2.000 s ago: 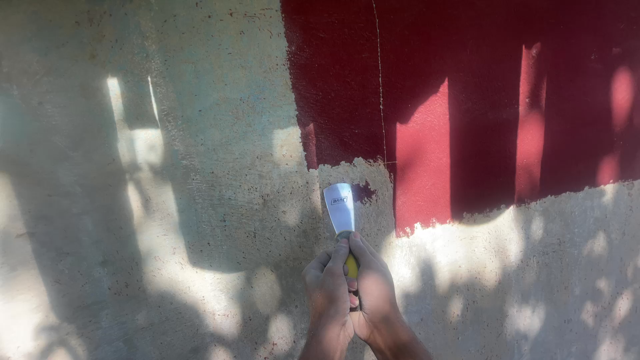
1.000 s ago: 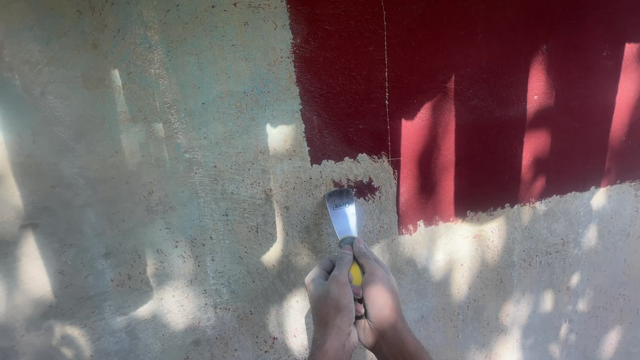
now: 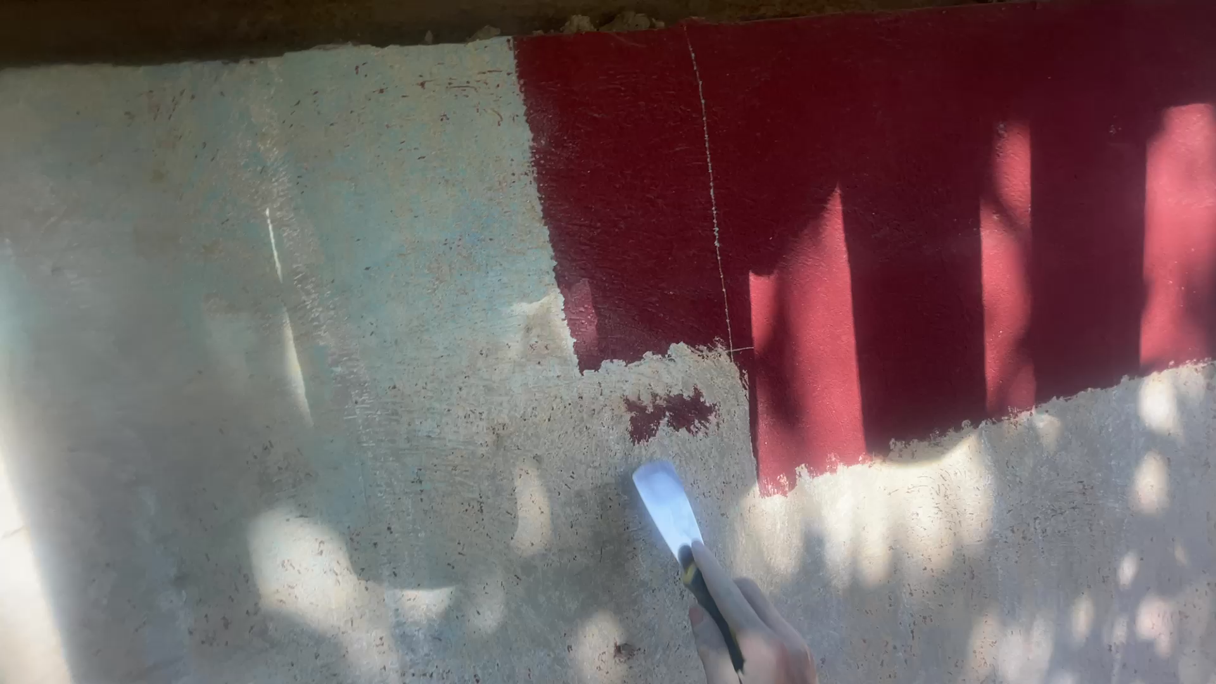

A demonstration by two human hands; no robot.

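My right hand grips the dark handle of a putty knife at the lower middle of the view. The metal blade points up and slightly left, its edge just below a small ragged patch of dark red paint. Whether the blade touches the wall, I cannot tell. Around that patch the wall is bare and grey-beige. Above and to the right lies a large area of red paint with a rough lower edge and a thin pale line down it. My left hand is out of view.
A dark ledge or recess with crumbs of debris runs along the top of the wall. Patches of sunlight and shadow fall across the wall and the paint. Faint blue-green traces mark the upper left of the wall.
Both hands held the putty knife before; now only my right hand is on it and my left hand has left the view. The view has shifted, showing the wall's top edge.
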